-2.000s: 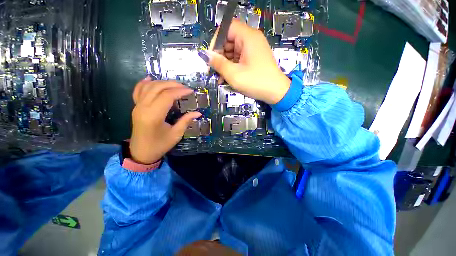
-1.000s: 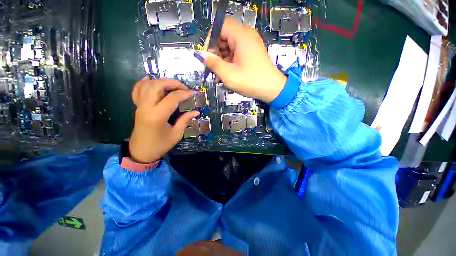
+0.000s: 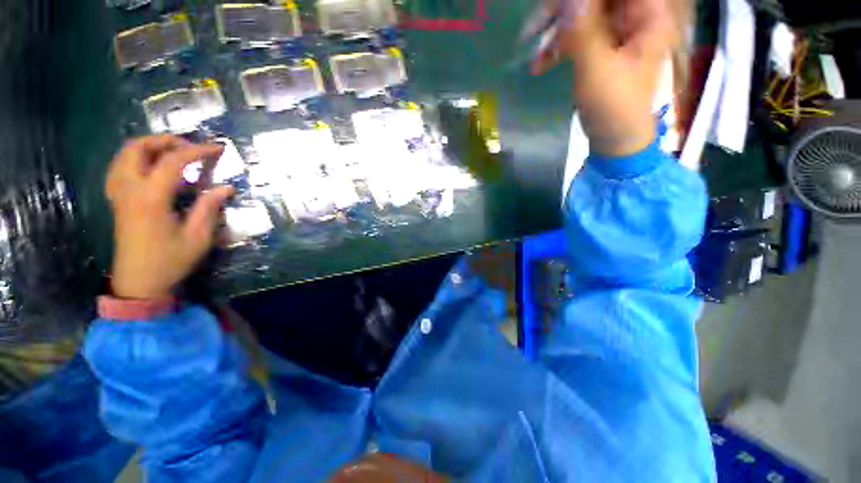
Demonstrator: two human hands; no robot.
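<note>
The clear blister tray (image 3: 330,123) lies on the green mat with rows of circuit boards in its pockets. The upper boards carry dull grey-brown shields (image 3: 281,85); the lower ones glare white. My left hand (image 3: 156,212) is over the tray's lower left corner, thumb and fingers apart, with nothing visible held between them. My right hand (image 3: 623,71) is raised at the upper right, away from the tray, and is motion-blurred. A blurred dark streak shows at its fingertips; I cannot tell whether it is the tweezers.
White sheets (image 3: 722,80) lie right of my right hand. A yellow strip (image 3: 488,123) is right of the tray. Glossy stacked trays (image 3: 33,236) stand at the left. A grey fan (image 3: 835,170) is at the far right, with dark trays (image 3: 736,250) below the bench edge.
The view has turned to the right. My right hand has left the tray, where it held the tweezers, and moved right towards the white sheets. My left hand remains by the tray.
</note>
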